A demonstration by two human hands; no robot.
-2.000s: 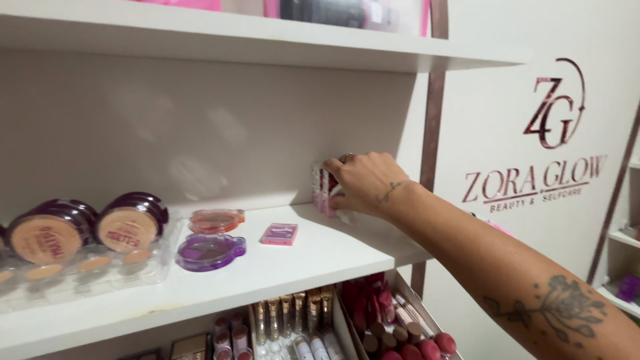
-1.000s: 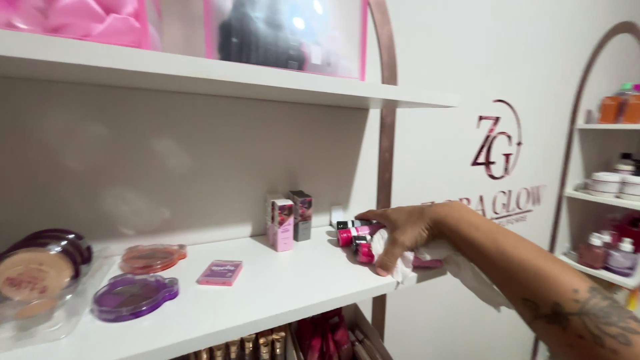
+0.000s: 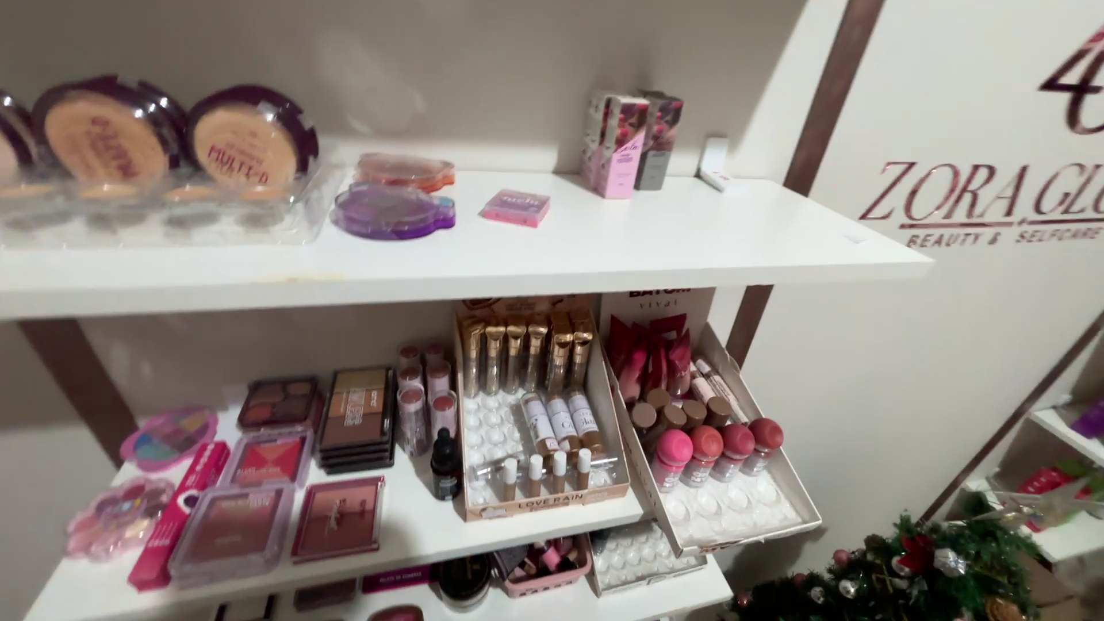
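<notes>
Neither of my hands shows in the head view now, so what they hold is hidden. On the upper white shelf (image 3: 552, 250), a pink cosmetic box (image 3: 621, 147) stands upright against a dark grey one (image 3: 660, 142). A small white bracket (image 3: 714, 164) is to their right. Further left lie a flat pink compact box (image 3: 516, 208), a purple compact (image 3: 392, 211) and an orange compact (image 3: 405, 171). Several round pressed powder compacts (image 3: 250, 138) lean in a clear plastic tray (image 3: 302, 211) at the left.
Below, the second shelf (image 3: 414, 535) bears eyeshadow palettes (image 3: 358, 418), a dropper bottle (image 3: 446, 466), a carton of gloss tubes (image 3: 543, 509) and a lipstick carton (image 3: 742, 517) jutting past its edge. A decorated evergreen garland (image 3: 897, 569) is at lower right, near another shelf unit (image 3: 1061, 431).
The hand that was at the right end of the upper shelf has left view, and the pink and black items with the white cloth there are gone from it. The view has tilted down.
</notes>
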